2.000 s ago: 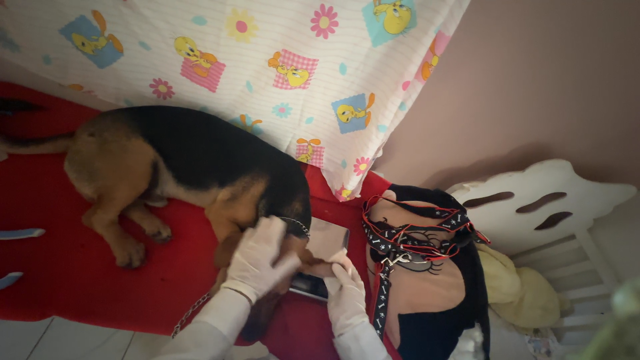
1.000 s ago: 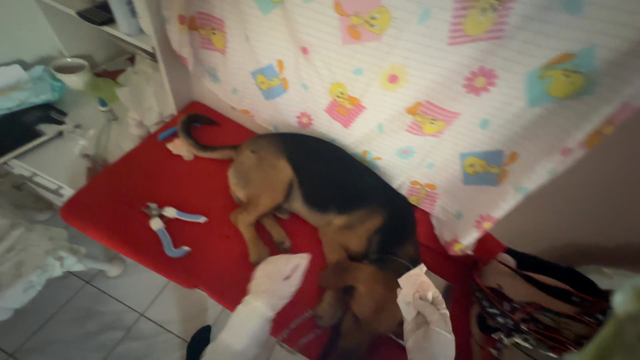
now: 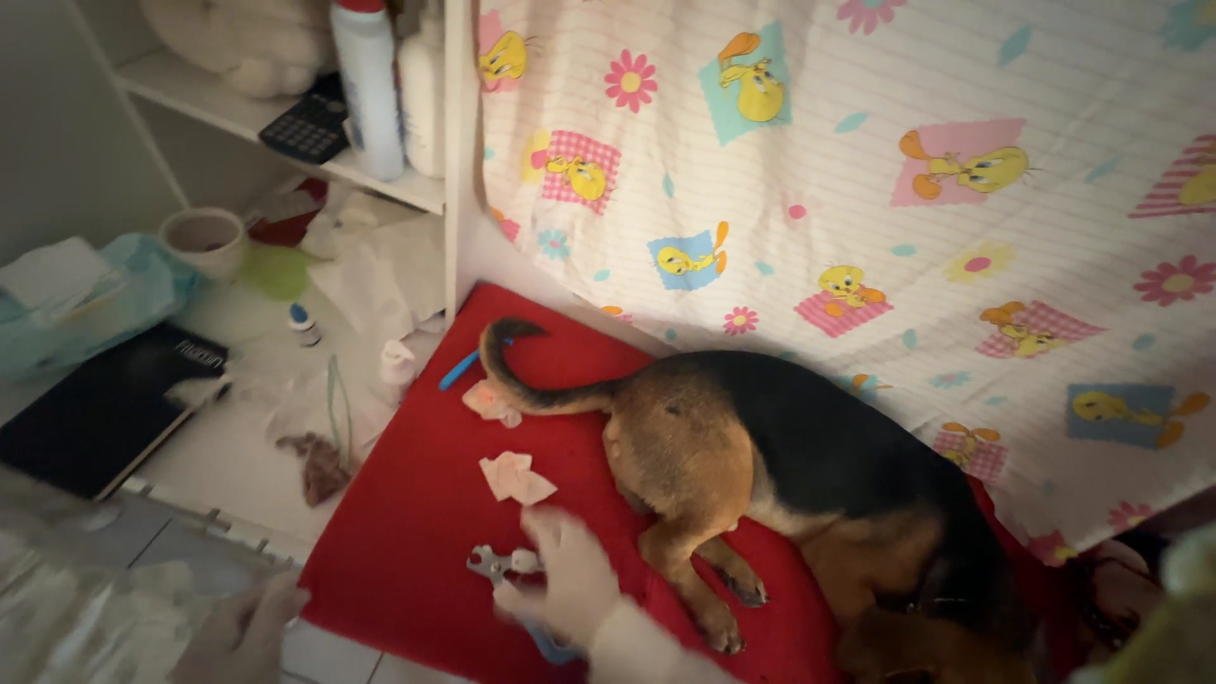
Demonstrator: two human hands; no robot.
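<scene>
My right hand [image 3: 565,579], in a whitish glove, hovers blurred over the nail clippers [image 3: 489,562], with thumb and fingers apart; whether it touches them cannot be told. Their blue-and-white handles are partly hidden below it. My left hand is out of view. A black-and-tan dog [image 3: 817,427] lies on its side on the red mat [image 3: 408,532], its hind paws right of my hand and its head at the bottom edge. A crumpled gauze piece [image 3: 516,478] sits just above my fingers. Another stained piece [image 3: 491,402] lies by the tail, near a blue stick-like item [image 3: 460,369].
Another person's hand [image 3: 252,622] is at the mat's left corner. The side surface holds a black notebook [image 3: 104,408], a cup [image 3: 202,237], a dropper bottle [image 3: 303,325] and wrappings. Above are a calculator [image 3: 309,123] and bottles. A cartoon-print cloth [image 3: 788,190] hangs behind the dog.
The view has swung left. My right hand has left the dog's head end, where it held gauze, and is now over the clippers. A second gauze piece lies on the mat. My left hand has left view.
</scene>
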